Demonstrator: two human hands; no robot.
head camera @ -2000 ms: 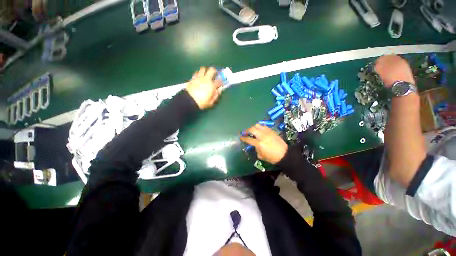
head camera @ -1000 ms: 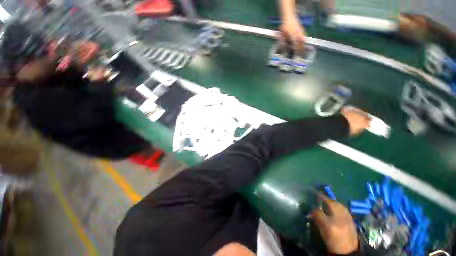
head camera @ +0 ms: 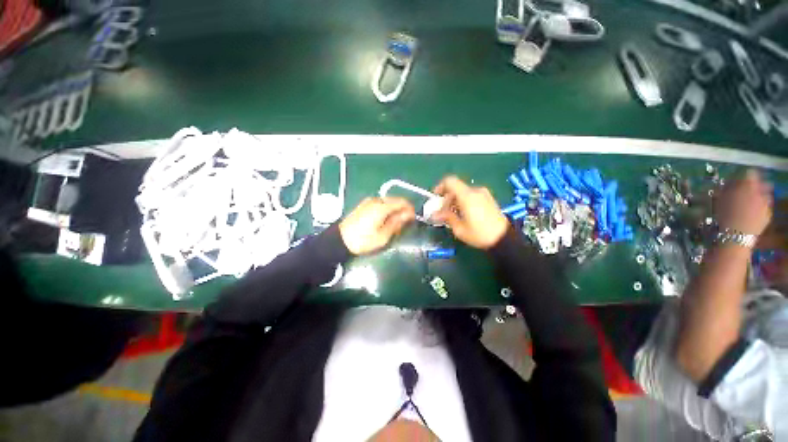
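My left hand [head camera: 377, 226] and my right hand [head camera: 471, 212] are close together over the green bench, both on one white loop housing [head camera: 409, 188]. The loop's curved end points up and left; its head is partly hidden by my fingers. Just below lie a blue cell [head camera: 440, 254] and a small green-silver part [head camera: 439, 287]. A large heap of white loop housings [head camera: 216, 207] is at the left, with one housing [head camera: 328, 188] upright at its right edge. A heap of blue cells [head camera: 557, 181] mixed with silvery-green parts [head camera: 560, 226] is at the right.
A pale strip [head camera: 415, 144] crosses the bench. Beyond it lie a part-assembled unit [head camera: 395, 67], loose loop units [head camera: 639, 75] and a row at far left. A black-and-silver device [head camera: 86, 207] stands left. A neighbour's hand [head camera: 741, 207] is over small metal parts at right.
The view has swung back from the left. My left hand has come back from beyond the strip to the near bench. Both hands are now on a white loop housing.
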